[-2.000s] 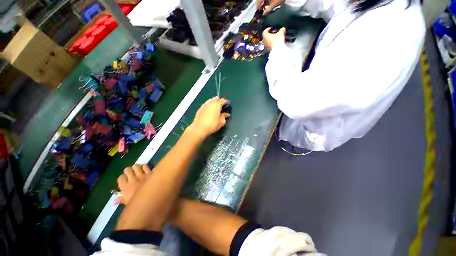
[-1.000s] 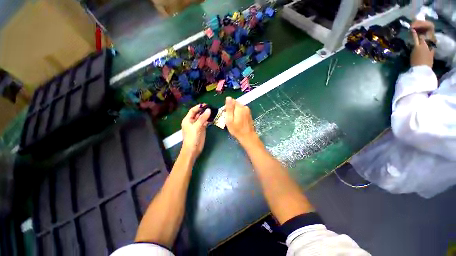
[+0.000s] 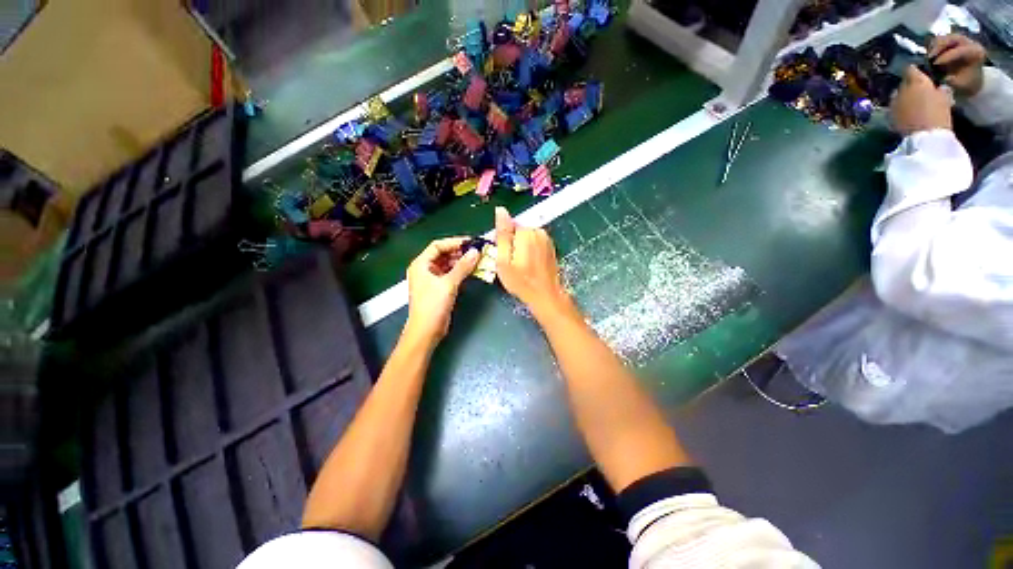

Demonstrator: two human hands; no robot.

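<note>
My left hand (image 3: 437,278) and my right hand (image 3: 524,260) meet over the pale metal strip, fingertips close together. Between them is a small dark unit (image 3: 474,247), mostly covered by the left fingers. A small pale-and-yellow piece (image 3: 487,267) shows at its right side, against the right fingertips; I cannot tell exactly what it is. Both hands are bare. A loose heap of coloured binder clips (image 3: 444,139) lies beyond the strip.
A black compartment tray (image 3: 226,445) lies left of my forearms, another (image 3: 150,222) behind it. Tweezers (image 3: 733,152) lie on the green bench at right. A metal post (image 3: 764,56) stands behind them. A white-coated coworker (image 3: 944,233) handles parts beside a dark heap (image 3: 828,87).
Since two seconds ago my right hand has come back from the tweezers area to meet my left, and the view has swung left. In the last second my hands barely moved.
</note>
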